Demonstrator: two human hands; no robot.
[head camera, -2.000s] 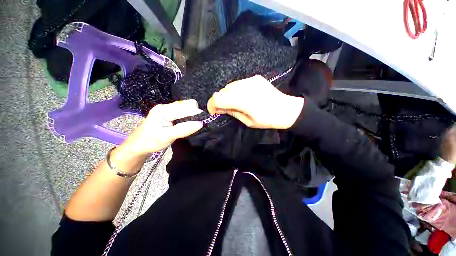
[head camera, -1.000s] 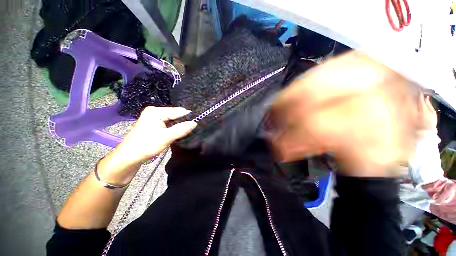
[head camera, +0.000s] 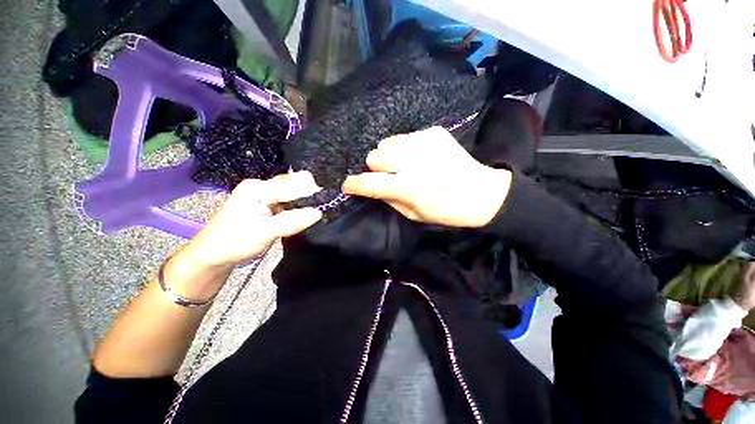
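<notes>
A dark speckled tweed garment (head camera: 389, 99) lies over my lap, with smooth black lining (head camera: 364, 236) below its edge. A silvery chain trim (head camera: 334, 202) runs along that edge, and a loose length hangs down past my left wrist. My left hand (head camera: 265, 211) pinches the garment edge and trim between thumb and fingers. My right hand (head camera: 430, 178) is at the same edge just to the right, fingertips closed together on the trim line. A needle or thread cannot be made out.
A purple stool (head camera: 128, 157) at left bears a tangled glittery black heap (head camera: 240, 147). A white table (head camera: 596, 50) at upper right holds red-handled scissors (head camera: 671, 30) and a slim dark piece. A blue basket (head camera: 523, 319) shows under the garment. Another person's hand and sleeve are at the right edge.
My right hand swept out to the right, blurred, one second ago and is now back at the garment edge beside my left hand. My left hand has kept its pinch.
</notes>
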